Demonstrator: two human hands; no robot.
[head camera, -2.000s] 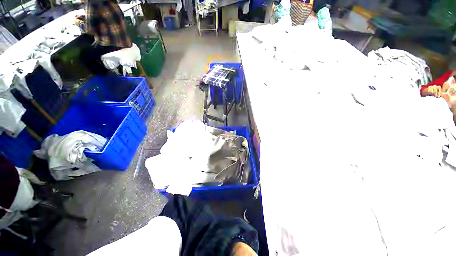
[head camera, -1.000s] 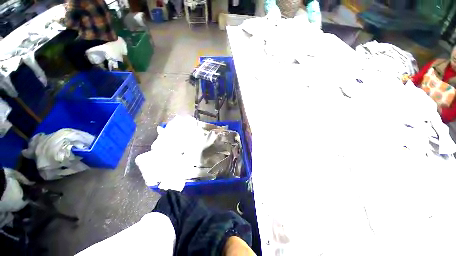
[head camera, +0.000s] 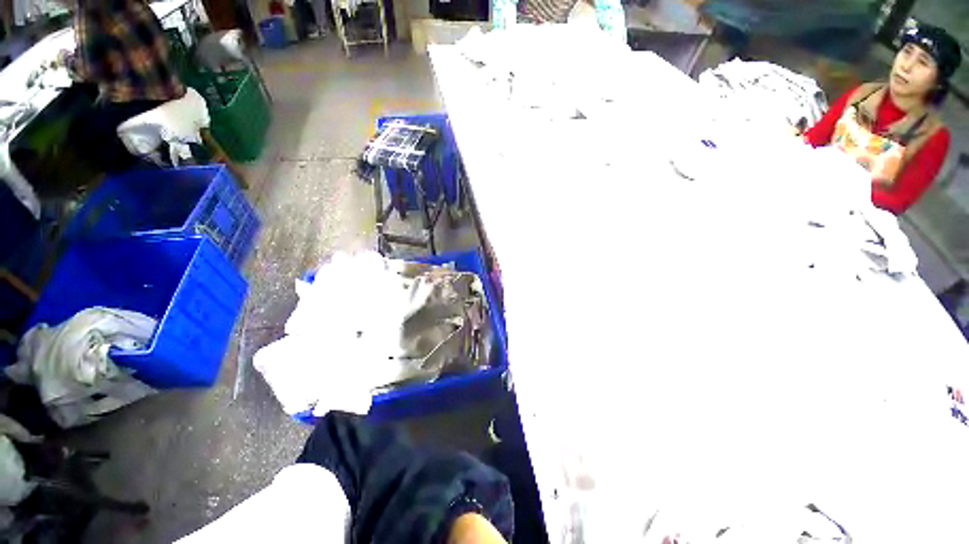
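My left arm in a dark sleeve reaches in at the bottom. Only a patch of bare skin near the cuff shows, and the hand is cut off by the bottom edge. My right hand is out of the picture. Pale garments (head camera: 744, 526) with faint folds lie on the overexposed white table (head camera: 638, 351); their outlines are mostly washed out. White and beige garments (head camera: 441, 324) are heaped in a blue crate (head camera: 436, 395) beside the table.
A plaid-topped stool (head camera: 404, 146) stands beyond the crate. Two blue crates (head camera: 197, 319) are at left, one with pale cloth (head camera: 85, 356) spilling out. A green bin (head camera: 236, 115) stands behind. A person in red (head camera: 908, 159) is across the table; another in plaid (head camera: 122, 48) is at far left.
The view has swung right, so the crates and table have shifted left. The person in red has come more fully into view. My sleeve stays at the bottom, with the hand still cut off.
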